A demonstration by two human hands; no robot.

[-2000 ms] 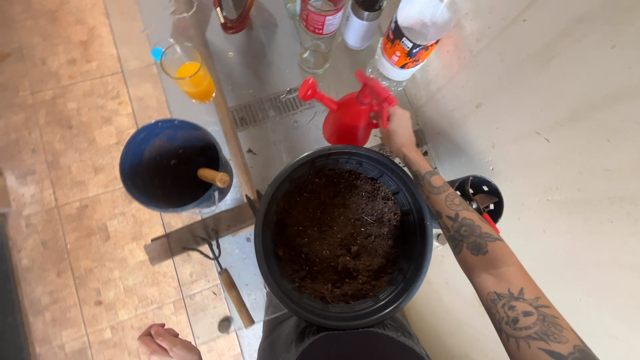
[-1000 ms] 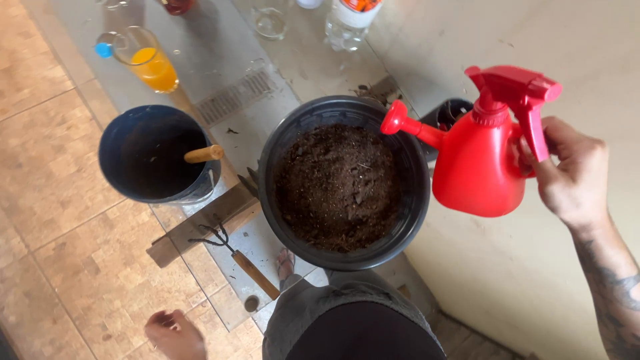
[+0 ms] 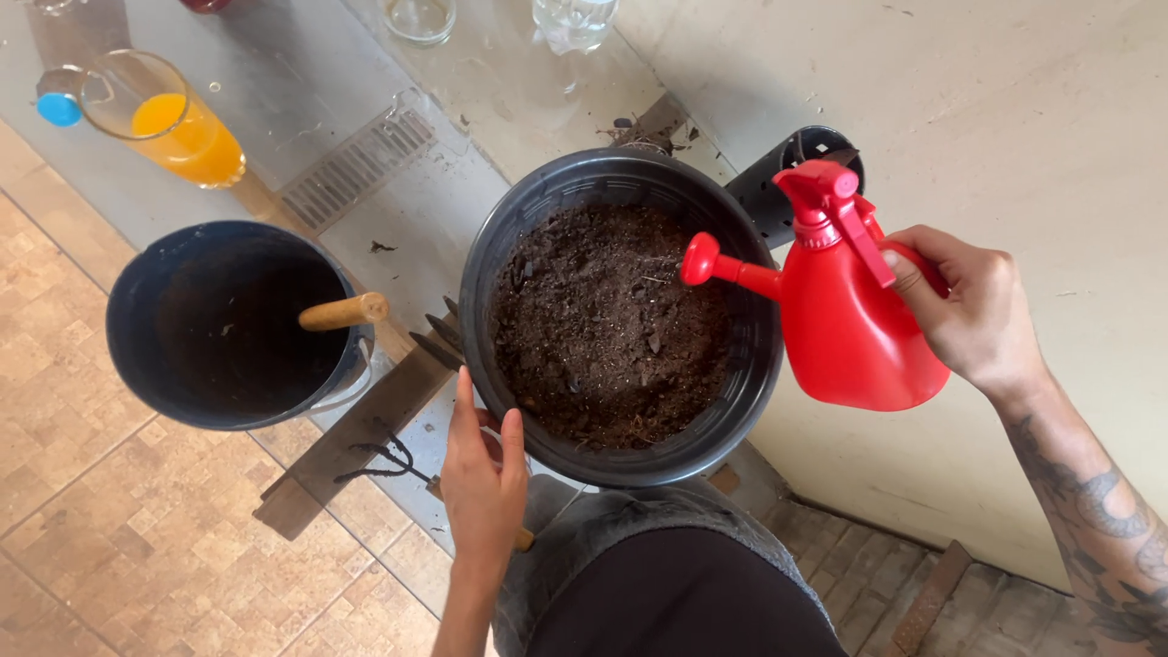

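Observation:
A round black plastic pot (image 3: 620,470) of dark soil (image 3: 620,328) is at the centre, close to my lap. My right hand (image 3: 958,301) grips the handle of a red plastic watering can with a spray trigger (image 3: 858,328); its spout reaches over the pot's right rim. No water shows coming from it. My left hand (image 3: 488,447) is at the pot's lower left rim, fingers apart, with fingertips at its outer wall. Below that hand lies a small hand cultivator (image 3: 401,465), its wooden handle partly hidden. Dark tines of another tool (image 3: 440,338) show at the pot's left side.
To the left stands a dark blue bucket (image 3: 228,420) with a wooden handle (image 3: 342,312) sticking out. A glass of orange liquid (image 3: 187,137) is at upper left, near a metal grate (image 3: 356,169). A black perforated pot (image 3: 771,187) lies behind the watering can. A wooden board (image 3: 356,438) runs below the bucket.
The red watering can was beyond the pot two seconds ago; my right hand has brought it to the pot's right side. My left hand has moved from lower left to the pot's rim.

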